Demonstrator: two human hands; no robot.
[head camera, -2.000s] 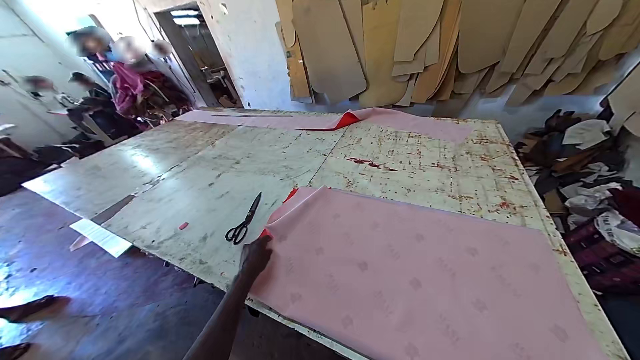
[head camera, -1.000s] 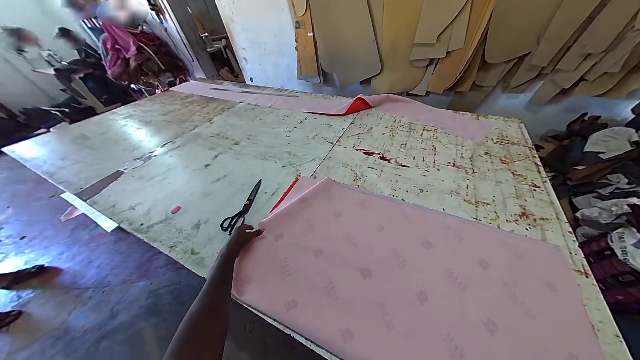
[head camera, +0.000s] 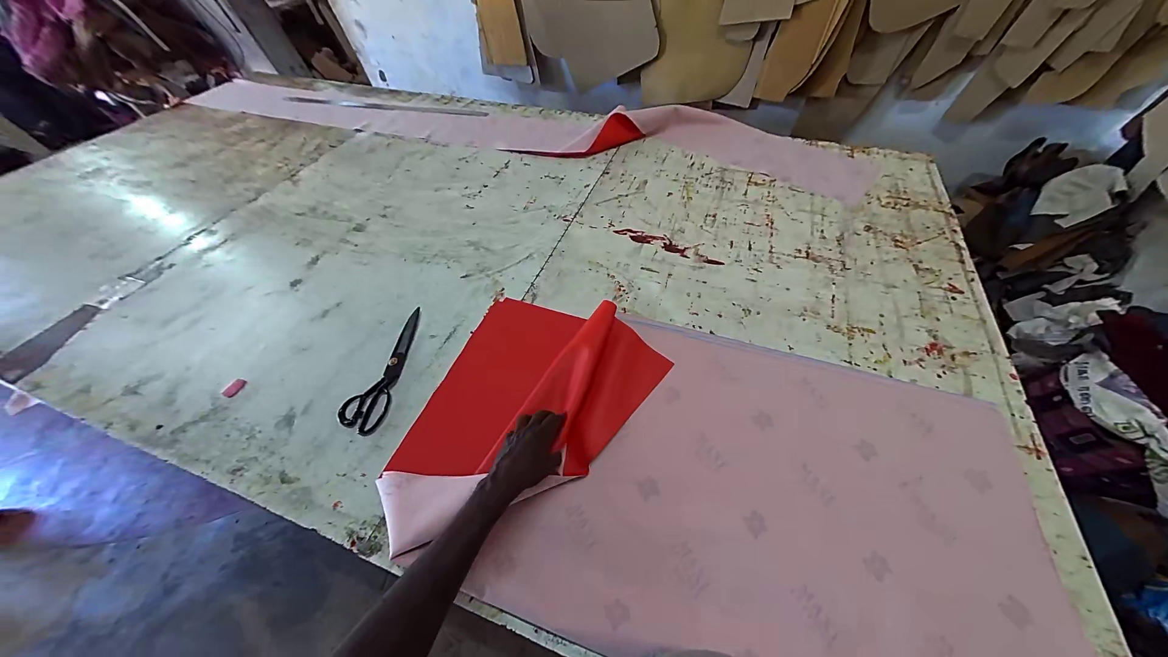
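Note:
My left hand (head camera: 531, 449) grips the turned-back edge of a flexible sheet, pink and faintly printed on one side (head camera: 776, 511) and red on the other (head camera: 493, 374). The red side shows at the sheet's left end, with a raised fold running up from my fingers. Black-handled fabric shears (head camera: 381, 379) lie left of the sheet, blades pointing away. A small pink-red piece (head camera: 234, 388), perhaps chalk, lies farther left. My right hand is not in view.
The worktable (head camera: 392, 228) has worn, red-stained boards. Along its far edge lies a long pink strip (head camera: 757, 151) with a red fold, a metal ruler (head camera: 383, 107) on its left part. Flat card-like patterns (head camera: 589, 36) hang on the wall. Scraps (head camera: 1077, 310) are heaped at right.
My left hand has moved right over the sheet and folded its left end over, so a broad red area now shows where mostly pink was before. The shears have stayed put on the table.

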